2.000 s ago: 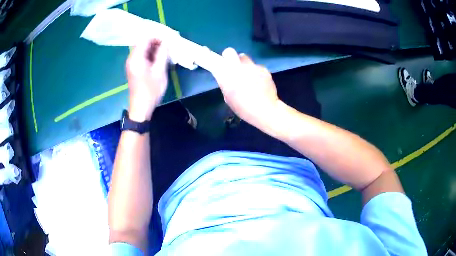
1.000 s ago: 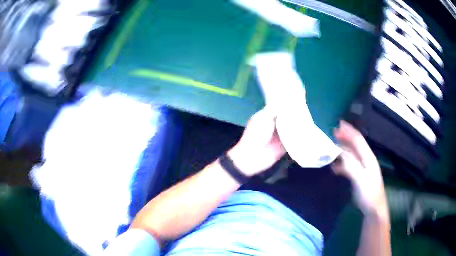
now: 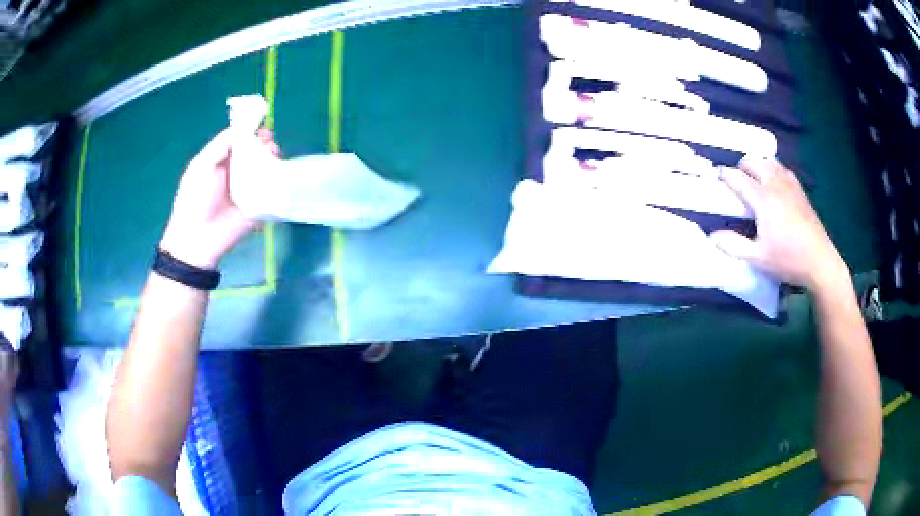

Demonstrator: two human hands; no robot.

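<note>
My left hand point(image 3: 214, 197) is closed on a limp white protective sleeve point(image 3: 328, 189) over the left part of the green bench; one end sticks up above the fingers, the other hangs to the right. My right hand point(image 3: 772, 217) is at the right side of the black tray point(image 3: 535, 287), its fingertips at the end of a white plastic part point(image 3: 656, 129). Whether the fingers grip it, I cannot tell. Several bare white parts lie side by side in the tray. A bagged part point(image 3: 625, 237) lies across the near end of the tray, below the bare ones.
The green bench point(image 3: 444, 111) has yellow tape lines and a pale rail at its far edge. A neighbouring tray of white parts point(image 3: 20, 237) stands at far left, another dark tray point(image 3: 893, 111) at far right. A white heap of sleeves point(image 3: 91, 433) in a blue-edged bag is below the bench at left.
The view has swung to the right, bringing the tray in front. My hands have moved far apart. My left hand has a sleeve; my right hand has come to the tray.
</note>
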